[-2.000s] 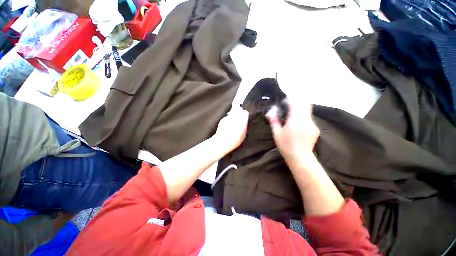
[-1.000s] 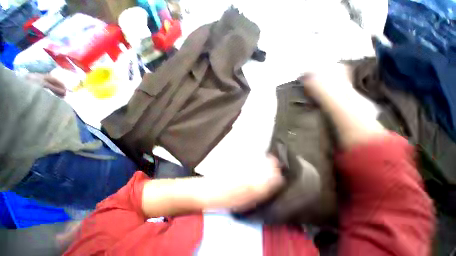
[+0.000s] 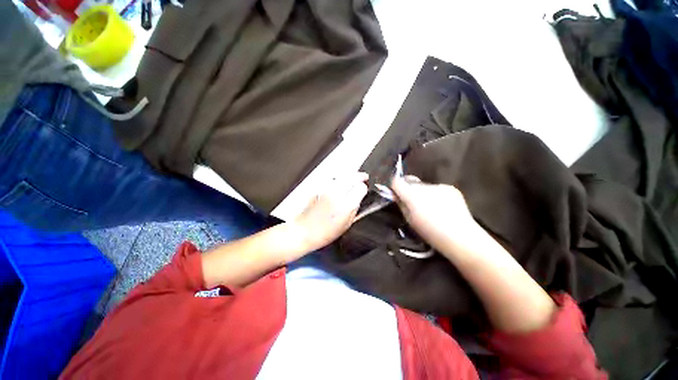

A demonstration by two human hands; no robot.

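Dark brown trousers [image 3: 513, 185] lie in front of me, partly on the white table and partly in my lap. My left hand [image 3: 333, 211] pinches the edge of the trousers, fingertips near the waist area. My right hand [image 3: 424, 204] holds small silvery snips [image 3: 398, 165], mostly hidden by the fingers, against the cloth close to my left fingertips. A pale strip of cloth or cord runs between the two hands; I cannot tell which. An off-white drawstring [image 3: 416, 254] hangs from the trousers below my right hand.
Other brown trousers [image 3: 297, 104] lie on the white table [image 3: 513, 44] at left, more brown cloth [image 3: 632, 148] at right. A yellow tape roll [image 3: 99, 37] is at upper left. A person in jeans [image 3: 74, 156] is at left, above a blue crate [image 3: 52, 297].
The trousers have been turned and lie spread differently. My hands have come together on them, and the silvery snips now show. The view has shifted downward.
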